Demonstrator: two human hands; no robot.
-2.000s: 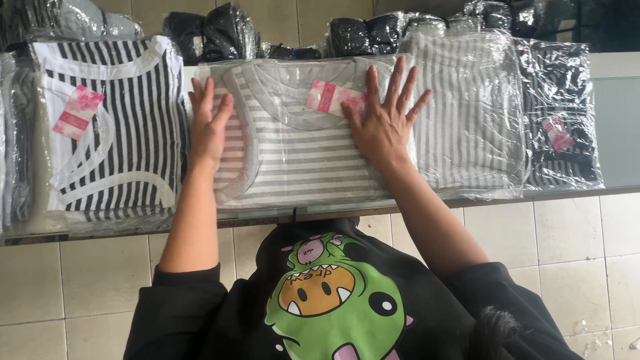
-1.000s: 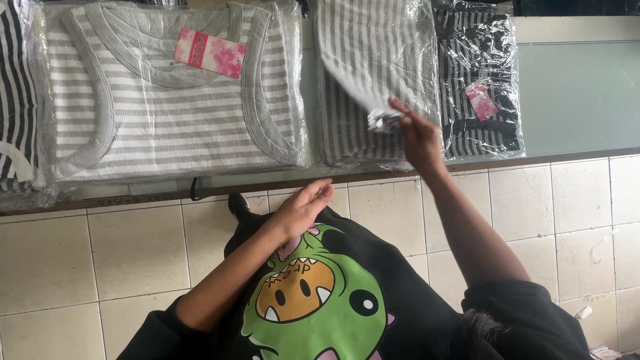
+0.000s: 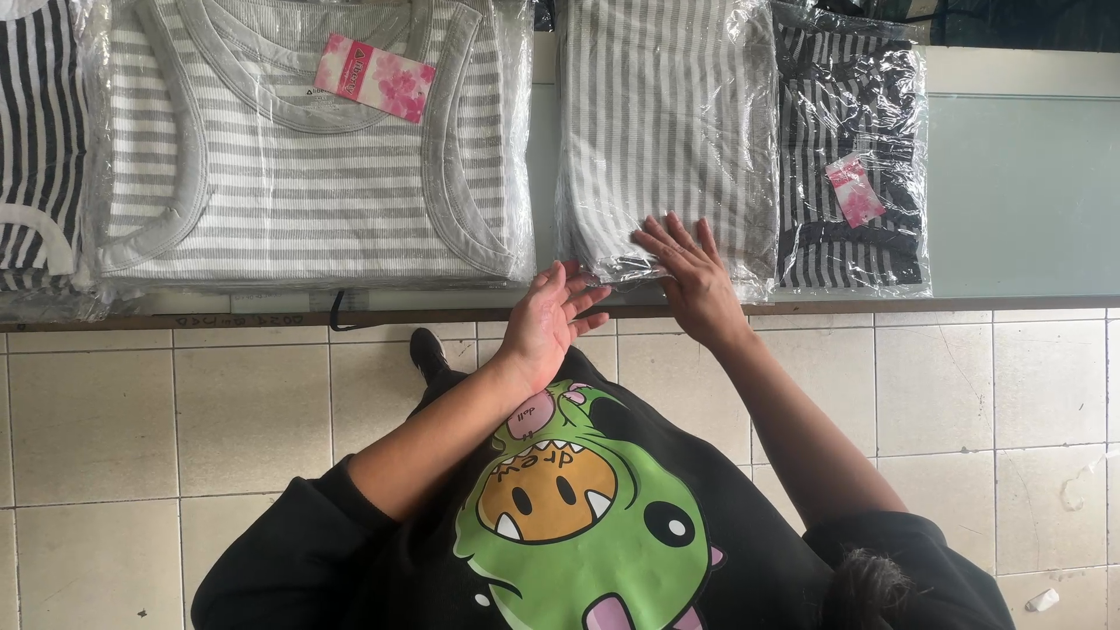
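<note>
My right hand [image 3: 697, 284] lies palm down with spread fingers on the lower edge of a bagged grey-and-white striped garment [image 3: 669, 131]. Just left of it, my left hand [image 3: 551, 324] is turned partly palm up at the table's front edge, its fingertips by that garment's lower left corner; whether they touch it I cannot tell. Left of both hands lies a grey-and-white striped tank top [image 3: 306, 192] in clear plastic, with a pink floral tag [image 3: 376, 77] at its neckline. A black-and-grey striped garment [image 3: 853, 166], also bagged, lies at the right with a pink tag [image 3: 855, 190].
The glass-topped table [image 3: 1015, 192] runs across the view, with a dark front edge. At the far left a black-and-white striped garment [image 3: 39, 131] lies in plastic. More dark bagged items [image 3: 1041, 22] are along the back. Tiled floor [image 3: 254, 411] shows below.
One second ago my right hand held up the lower edge of the grey striped package; now that edge lies down beneath my spread fingers. My left hand has moved up to the package's corner.
</note>
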